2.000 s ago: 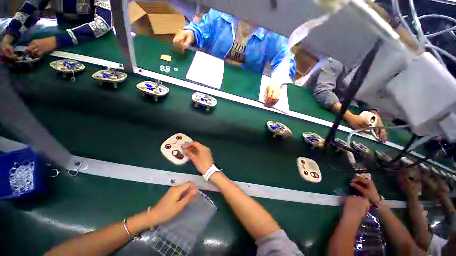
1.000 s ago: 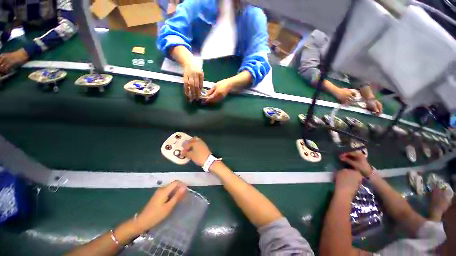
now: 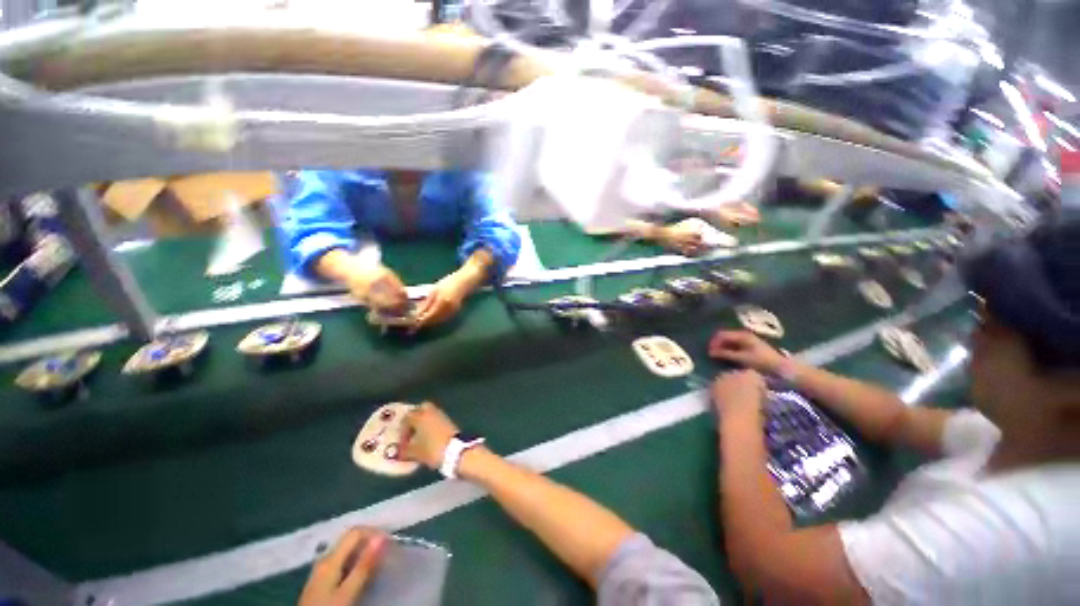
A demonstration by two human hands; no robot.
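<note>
The cream cover (image 3: 377, 440) lies flat on the near side of the green belt, with dark round spots on its face. My right hand (image 3: 429, 436) is over the cover's right part, fingertips down on it. Whether a small piece is between the fingers is too blurred to tell. My left hand (image 3: 345, 571) is at the bottom edge, partly cut off, with its fingers at the top left corner of the translucent grey part sheet (image 3: 409, 573). The sheet lies on the near worktop and its lower part is out of the picture.
A right-hand worker leans over a shiny dark-pieced sheet (image 3: 805, 444). Another cover (image 3: 662, 355) lies on the belt. Wired housing halves (image 3: 280, 339) stand along the far row. A person in blue sleeves handles one opposite. A rail (image 3: 261, 124) with cables crosses overhead. A metal strip (image 3: 521, 464) edges the belt.
The view has turned up and to the right, so my hands and the cover sit lower and further left. My right hand remains on the cover. The neighbour's head is now visible.
</note>
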